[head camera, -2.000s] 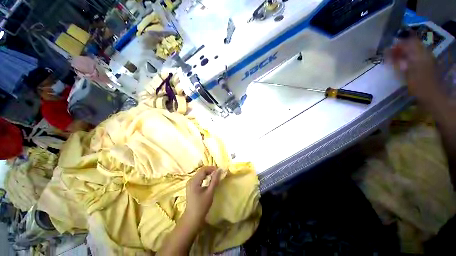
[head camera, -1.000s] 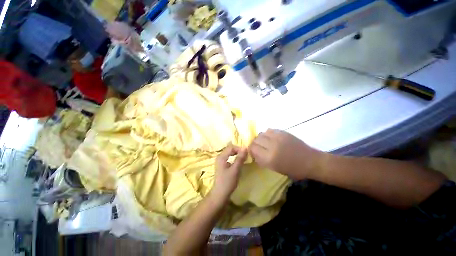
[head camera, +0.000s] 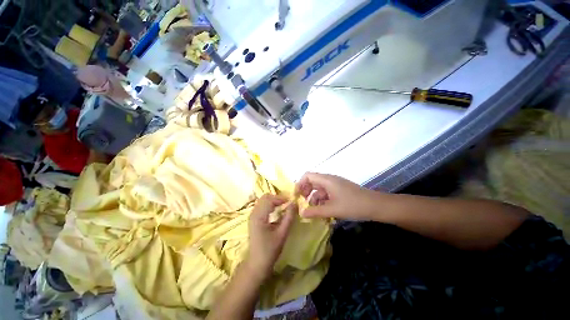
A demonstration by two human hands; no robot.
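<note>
A pale-yellow gathered garment point(head camera: 187, 181) lies in a crumpled heap left of and below the needle area, spilling over the table's front. My left hand point(head camera: 270, 226) pinches a narrow edge of the garment between thumb and fingers. My right hand point(head camera: 320, 196) pinches the same edge close beside it, with the fingertips of both hands nearly touching. No tool can be made out in either hand. The JACK sewing machine point(head camera: 337, 62) stands behind, and its presser foot area point(head camera: 286, 122) is beyond my hands with no cloth visibly under it.
A screwdriver point(head camera: 442, 97) lies on the white table point(head camera: 375, 140). Dark-handled scissors point(head camera: 524, 36) lie at the far right corner. Cream strip rolls point(head camera: 199, 111) with a purple tie sit behind the heap. A person in red point(head camera: 65, 145) is at the left. More yellow cloth point(head camera: 531, 169) hangs at the right.
My right hand has come from the table's far right to the garment and now pinches it beside my left hand. The scissors at the corner are now visible.
</note>
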